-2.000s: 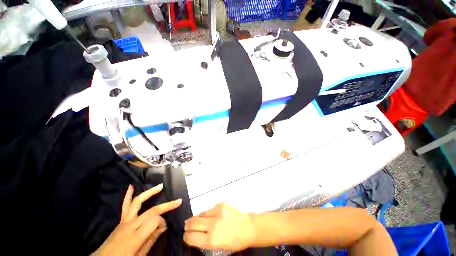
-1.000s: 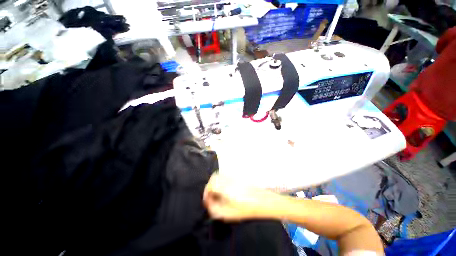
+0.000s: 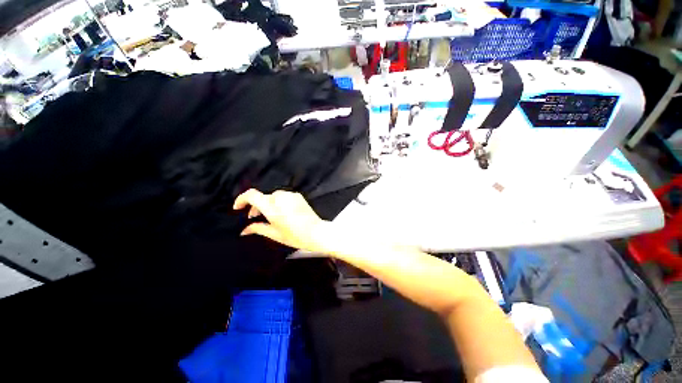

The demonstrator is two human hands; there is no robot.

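The black garment [image 3: 187, 157] is heaped left of the machine and spreads over the table's left part, with one edge reaching the needle area [image 3: 390, 144]. My right hand [image 3: 280, 217] is over the garment's front part, fingers apart and slightly curled; whether it touches the cloth is unclear. My left hand is not in view. The white sewing machine head [image 3: 426, 93] stands right of the garment. Red-handled scissors [image 3: 451, 142] and small dark thread snips [image 3: 481, 155] lie on the machine bed [image 3: 441, 202].
Two black bands [image 3: 461, 93] hang over the machine arm. A blue crate [image 3: 258, 329] is below the table's front. Grey cloth [image 3: 591, 299] hangs or lies at lower right. A grey perforated metal piece [image 3: 41, 243] is at left. A red stool [image 3: 658, 239] is at the right edge.
The view has swung left and down. My left hand has left the picture. My right hand has moved left, away from the needle area, and its fingers have opened. The blue crate in front has appeared.
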